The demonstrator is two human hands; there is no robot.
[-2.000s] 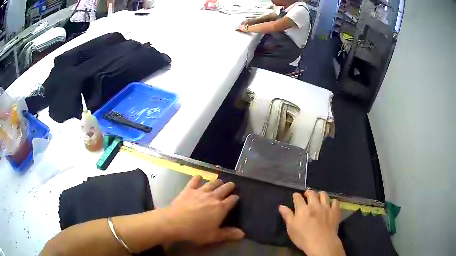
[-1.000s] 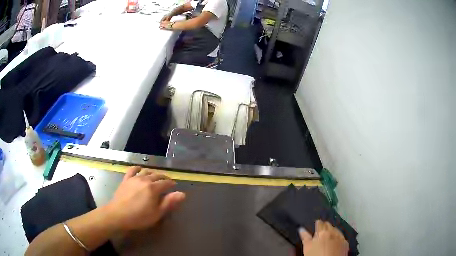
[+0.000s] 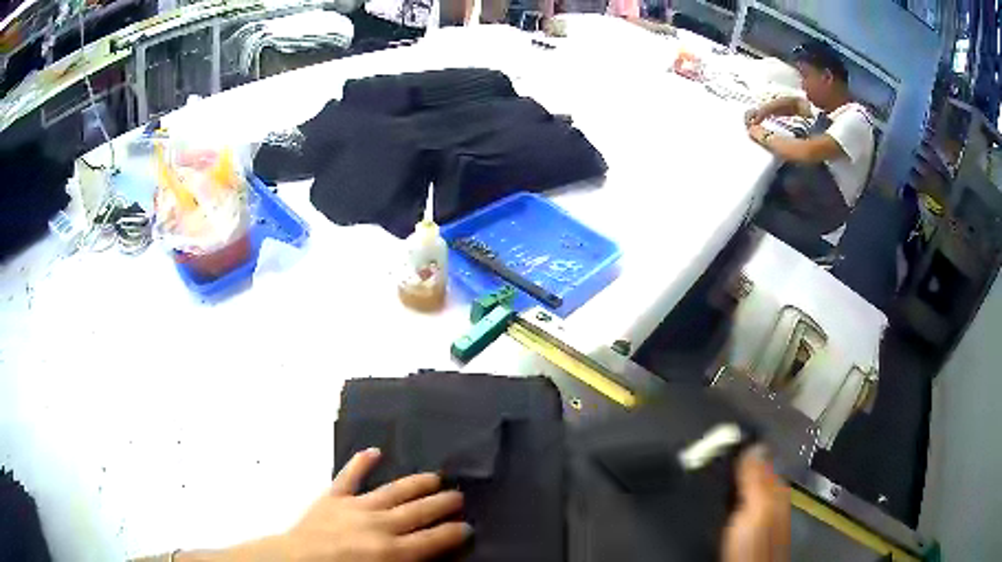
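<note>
A stack of black fabric pieces point(image 3: 527, 439) lies on the white table left of the press bed, with a small folded flap on top. My left hand point(image 3: 385, 525) rests on its near left part, fingers spread. A black fabric piece point(image 3: 648, 516) lies to the right, over the metal bed, with a small white patch point(image 3: 712, 447) near its upper right. My right hand point(image 3: 760, 514), blurred and cut off below, grips its right edge. The bar point(image 3: 830, 489) with its yellow strip point(image 3: 582, 371) runs beyond, partly hidden by the piece.
A blue tray point(image 3: 599, 258) holds a dark flat tool. A squeeze bottle point(image 3: 425, 269) stands left of it. A large black fabric heap point(image 3: 472, 143) lies behind. A smaller blue basket point(image 3: 220, 288) holds a bag. A person point(image 3: 841, 143) sits at the table's far right.
The view has swung left. My right hand has left the black pieces at the bed's right and is now at a black piece beside the stack. My left hand has moved off the bed onto the stack.
</note>
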